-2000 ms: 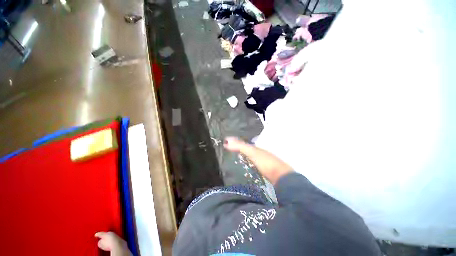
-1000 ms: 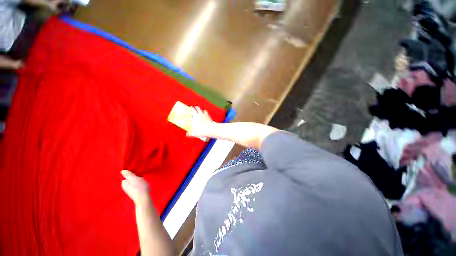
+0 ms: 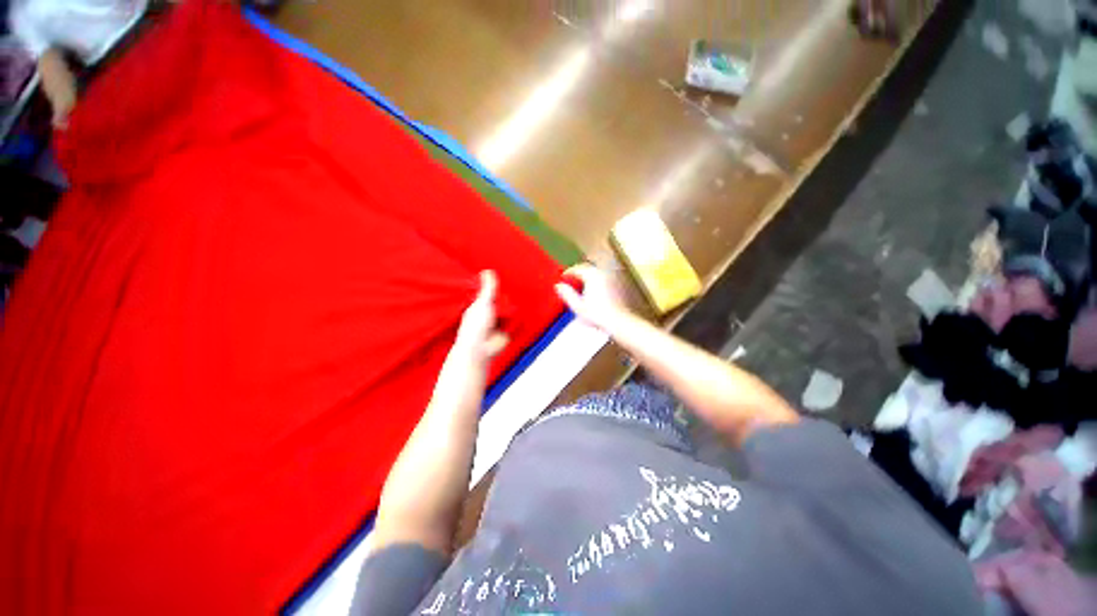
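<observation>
Red fabric (image 3: 241,325) covers the left side of the table, with creases running toward my left hand. My left hand (image 3: 484,323) pinches the fabric near its near edge. My right hand (image 3: 589,297) pinches the fabric at its far corner; its fingertips are small and slightly blurred. A yellow block (image 3: 656,261) lies on the brown table just beyond my right hand, off the fabric. Blue ply edges (image 3: 520,367) and white paper (image 3: 547,375) show along the near side. An olive-green strip (image 3: 529,220) shows past the red at the far end.
The brown table (image 3: 577,108) holds a small white and green box (image 3: 718,70) and a dark object (image 3: 875,17) near its edge. Another person's arm (image 3: 57,84) is at the top left. Heaped clothes and scraps (image 3: 962,397) lie on the grey floor at right.
The yellow block has moved off the red fabric onto the table, and my right hand has let it go and taken the fabric corner. My left hand has moved right and gathered fabric.
</observation>
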